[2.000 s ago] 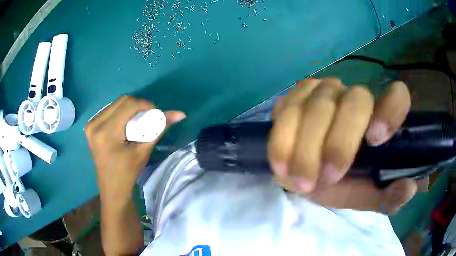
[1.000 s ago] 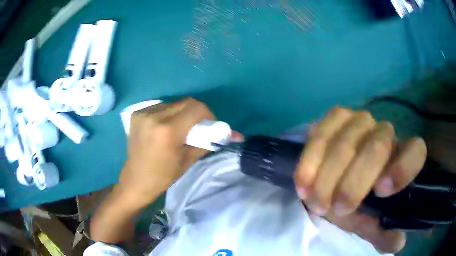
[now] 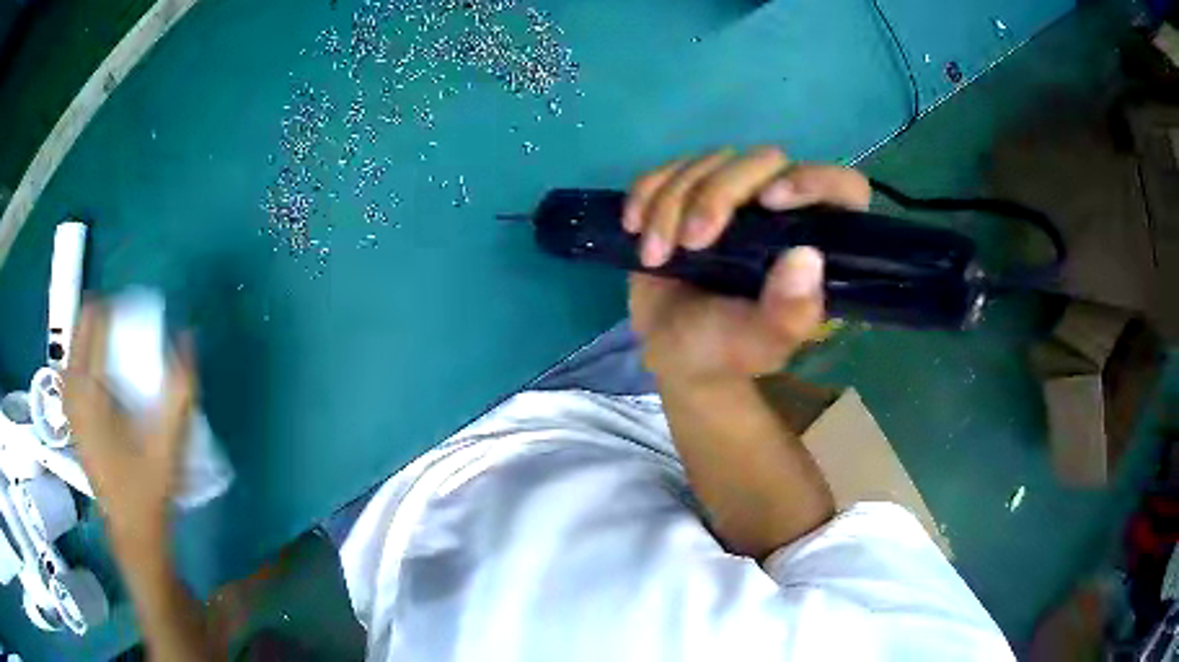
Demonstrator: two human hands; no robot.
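Note:
My right hand is closed around the black electric screwdriver, held over the bench edge. Its thin bit points left over the green bench top and touches nothing. My left hand is at the left, blurred, with a white handheld unit in it. The unit's pale end shows between thumb and fingers, and a wider white part shows below the hand on its right side. Many tiny screws lie scattered on the bench top.
White units lie piled at the left edge, partly behind my left hand. The green bench has a pale curved strip at upper left. A black cord runs from the screwdriver's rear. Cardboard boxes stand at the right, below the bench.
The bit has left the white unit. My left hand has moved left with the unit, toward the pile. My right hand has moved up and away with the screwdriver.

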